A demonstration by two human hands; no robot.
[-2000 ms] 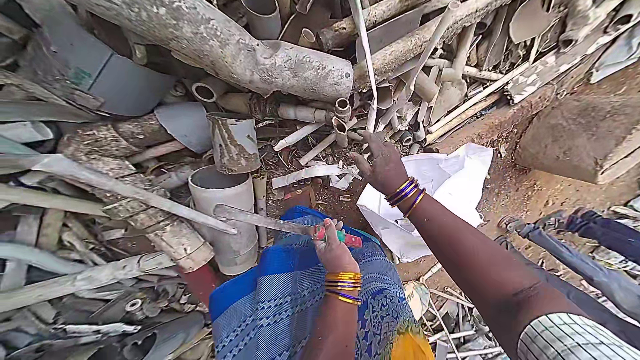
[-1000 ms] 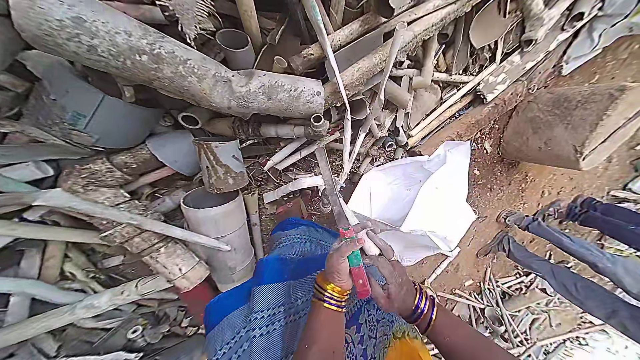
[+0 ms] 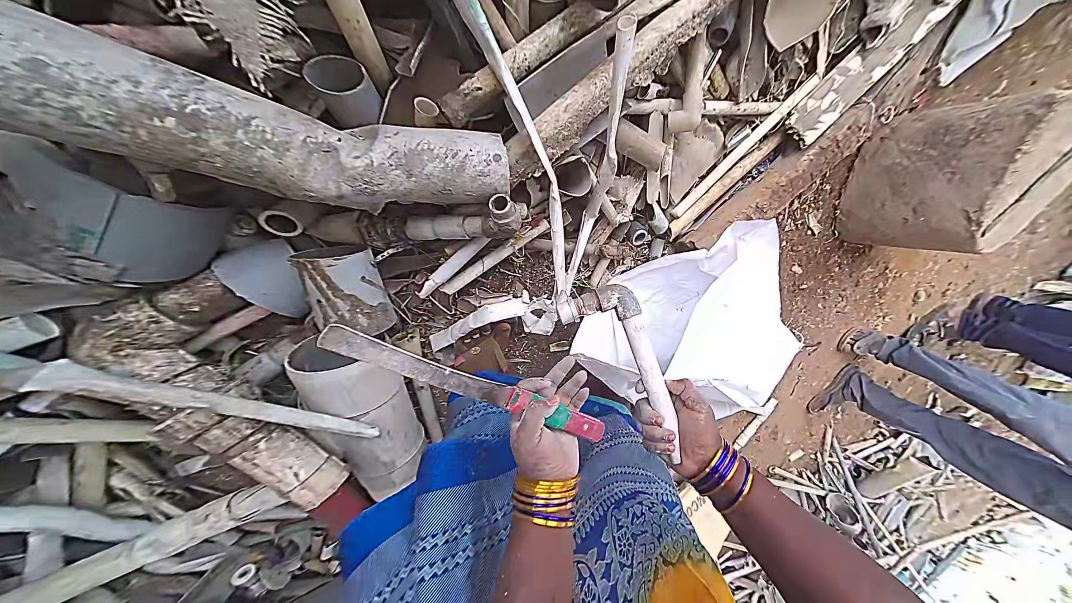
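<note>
My left hand point(image 3: 546, 427) holds a long flat blade point(image 3: 410, 366) by its red and green handle point(image 3: 557, 415), the blade pointing up and left over a wide grey pipe point(image 3: 360, 419). In my right hand point(image 3: 682, 427) is the lower end of a white plastic pipe point(image 3: 646, 368). A grey elbow fitting point(image 3: 621, 300) tops that pipe, with a joint and a long, bent, split strip point(image 3: 544, 167) beyond it. Behind the pipe lies a crumpled white sheet point(image 3: 729, 310) on the ground.
Heaps of scrap plastic pipe lie ahead and at left, with a thick dirty pipe point(image 3: 251, 142) across them. A large block point(image 3: 955, 172) rests on the soil at right. Trousered legs of people point(image 3: 946, 402) show at the right edge, beside more pipe scraps point(image 3: 846, 502).
Two seconds ago my right hand was reaching to the scrap pile; now it holds the jointed pipe near my lap. The blade, upright against the pipe one second ago, has swung to the left.
</note>
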